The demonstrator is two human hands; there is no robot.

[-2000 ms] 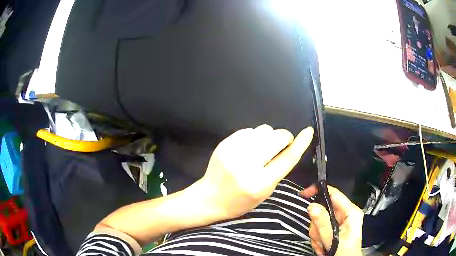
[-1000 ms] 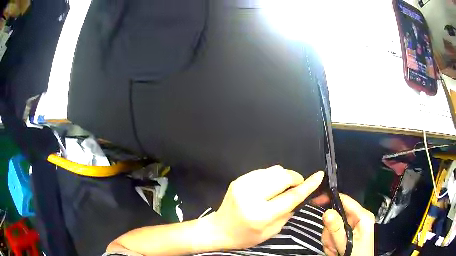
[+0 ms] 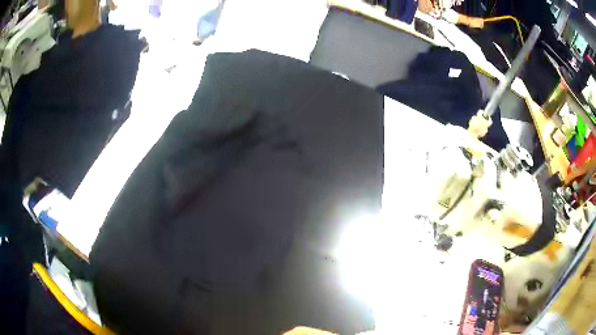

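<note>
A large black garment panel (image 3: 248, 196) lies spread over the white table and fills the middle of the view, slightly rumpled at its centre. Its right edge runs straight up beside the lamp glare. A small strip of skin, which appears to be my left hand (image 3: 310, 331), shows at the bottom edge; the rest is cut off, so its grip cannot be told. My right hand and the shears are out of the picture.
A cream sewing machine (image 3: 487, 203) stands at the right, with a red-cased phone (image 3: 482, 298) below it. More dark cloth (image 3: 72, 118) lies at the left, above a yellow rim (image 3: 65, 301). A person's hand (image 3: 467, 19) shows at the far top right.
The view has tilted up to show the far table and machine. Both hands have dropped toward or past the bottom edge, and the shears have left view.
</note>
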